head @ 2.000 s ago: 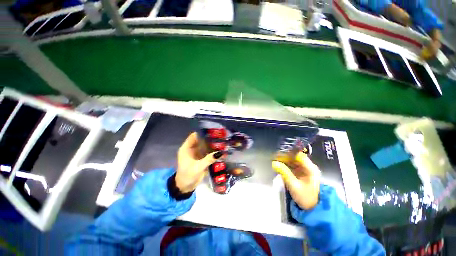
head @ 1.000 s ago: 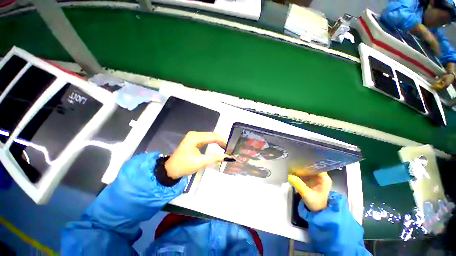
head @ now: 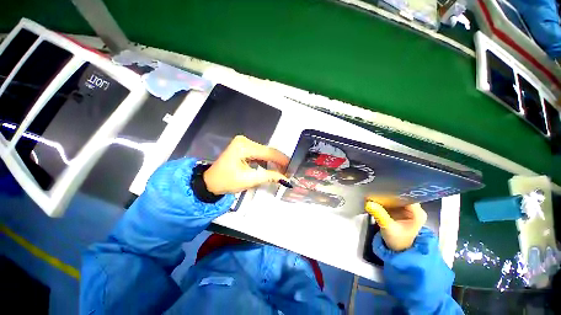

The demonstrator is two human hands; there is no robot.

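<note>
A dark tablet with a printed film [head: 369, 175] on its face, showing red squares, round pictures and pale lettering, is held tilted above the white foam tray [head: 261, 237]. My right hand [head: 400, 221], with yellow finger cots, holds its lower right edge. My left hand [head: 246, 169], with a black wristband, has its thumb and fingertips pinched at the tablet's left edge; whether they hold a film edge or tab cannot be told. Another dark tablet [head: 230, 123] lies in the tray's left slot. A dark slab in the right slot is partly hidden by my right hand.
A second foam tray [head: 136, 92] with dark tablets stands at the left, clear film scraps [head: 166, 80] beside it. A green belt [head: 277, 49] runs behind. At right are a blue holder [head: 497, 209] and pale sheets [head: 532, 237]. Another tray [head: 485, 61] and a person's blue sleeve are far right.
The view has shifted and turned. The clear film seen standing behind the tablet earlier no longer shows. The tablet is tilted differently; my left hand has moved from its face to its left edge.
</note>
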